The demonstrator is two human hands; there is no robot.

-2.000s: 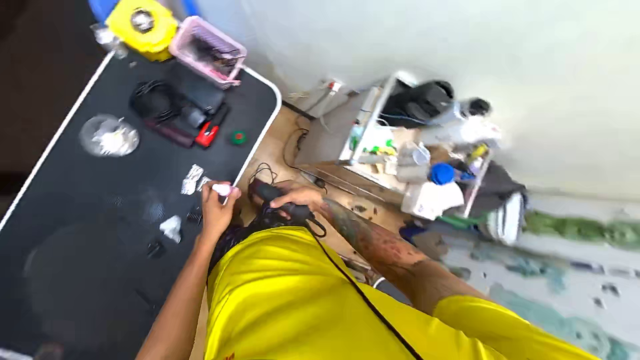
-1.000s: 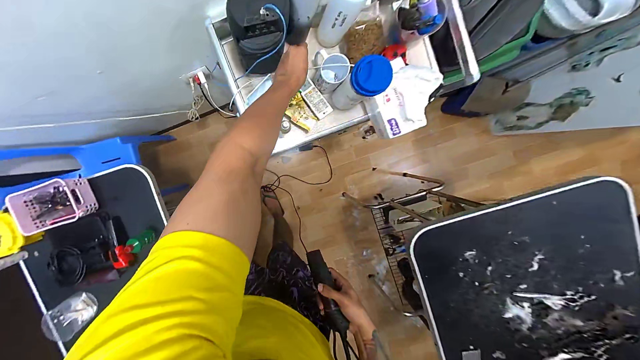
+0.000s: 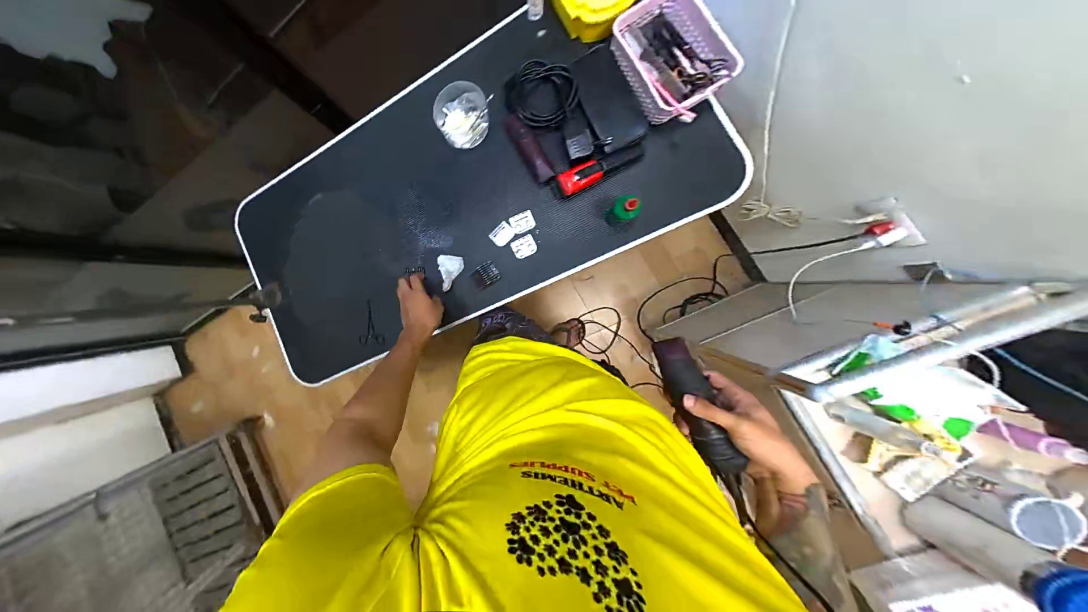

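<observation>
My right hand (image 3: 735,416) is closed around a dark corded electric clipper (image 3: 699,404), held beside my body away from the table. My left hand (image 3: 419,306) reaches onto the black grooming table (image 3: 340,212), its fingertips at a small dark comb-like piece (image 3: 415,271); whether they grip it cannot be told. Beside it lie a crumpled white tissue (image 3: 450,269) and a black clipper guard comb (image 3: 487,274). Scissors (image 3: 371,327) lie left of my left hand. Small white packets (image 3: 513,231) and a green bottle with a red top (image 3: 626,209) are farther right.
A pink basket of tools (image 3: 680,51), a clear tub (image 3: 461,115), a coiled black cable (image 3: 544,93) and a red-and-black clipper (image 3: 586,177) occupy the table's far right. Cords (image 3: 595,327) trail on the floor. A cluttered metal-framed shelf (image 3: 935,340) stands at right.
The view has swung back to the black table. My left hand, at the shelf items one second ago, is now on the table. My right hand still holds the clipper.
</observation>
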